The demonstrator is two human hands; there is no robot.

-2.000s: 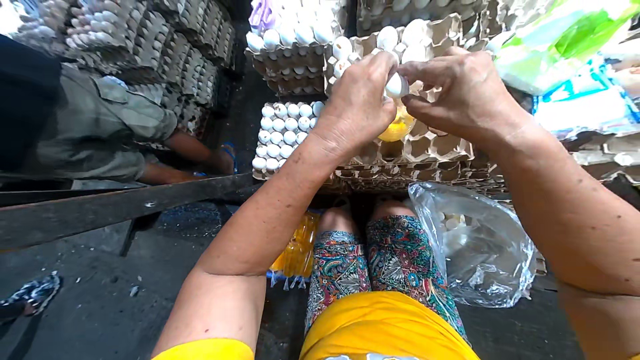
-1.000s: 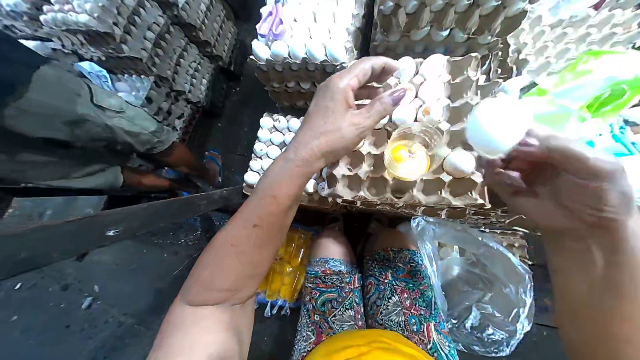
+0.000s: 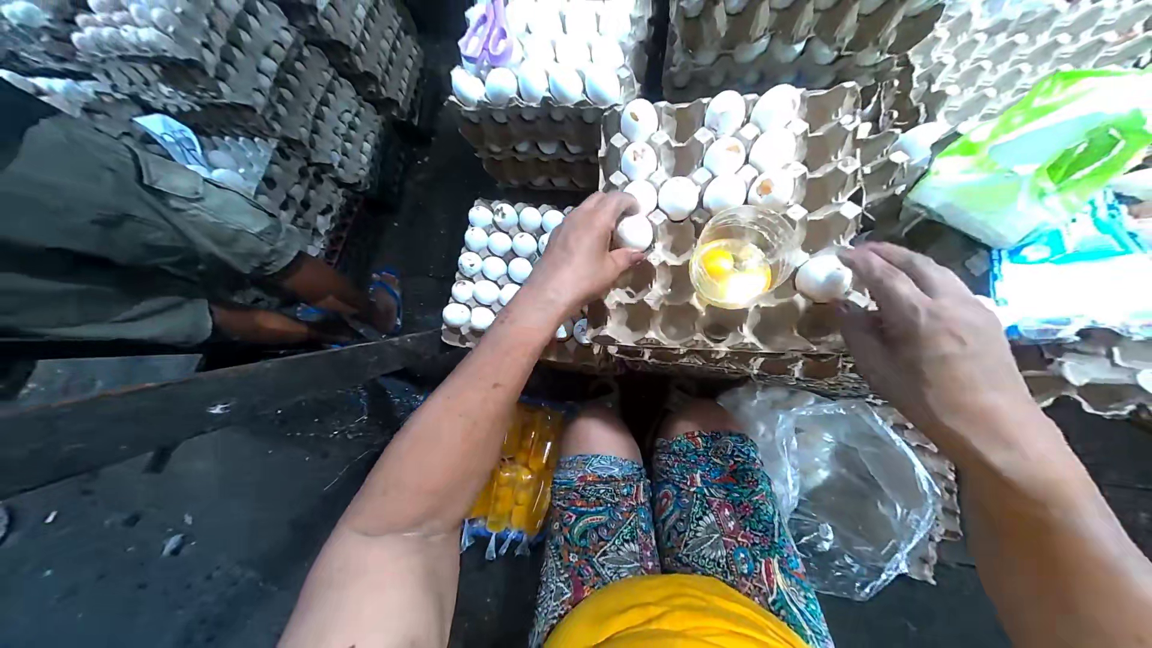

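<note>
A clear cup (image 3: pixel 740 261) holding raw egg with yolk stands on a grey pulp egg tray (image 3: pixel 814 326), among several white eggs, some with brown marks. My left hand (image 3: pixel 589 256) has its fingers around a white egg (image 3: pixel 634 232) at the tray's left side. On the right, my right hand (image 3: pixel 936 333) has its fingertips at another white egg (image 3: pixel 823 277), beside the cup; whether they grip it or only touch it cannot be told.
Left of the tray lies a smaller tray of eggs (image 3: pixel 493 267). Behind are stacked trays with purple scissors (image 3: pixel 487 34). Green-and-white plastic bags (image 3: pixel 1035 162) lie right. Below are a clear plastic bag (image 3: pixel 855 495) and bags of yolks (image 3: pixel 517 477). A person (image 3: pixel 135 225) stands left beside a dark beam (image 3: pixel 225 387).
The two hands were together over the cup at first, then apart, the right one lifting a white egg. Now the right hand is lower, by the egg right of the cup; the left is at the tray's left side.
</note>
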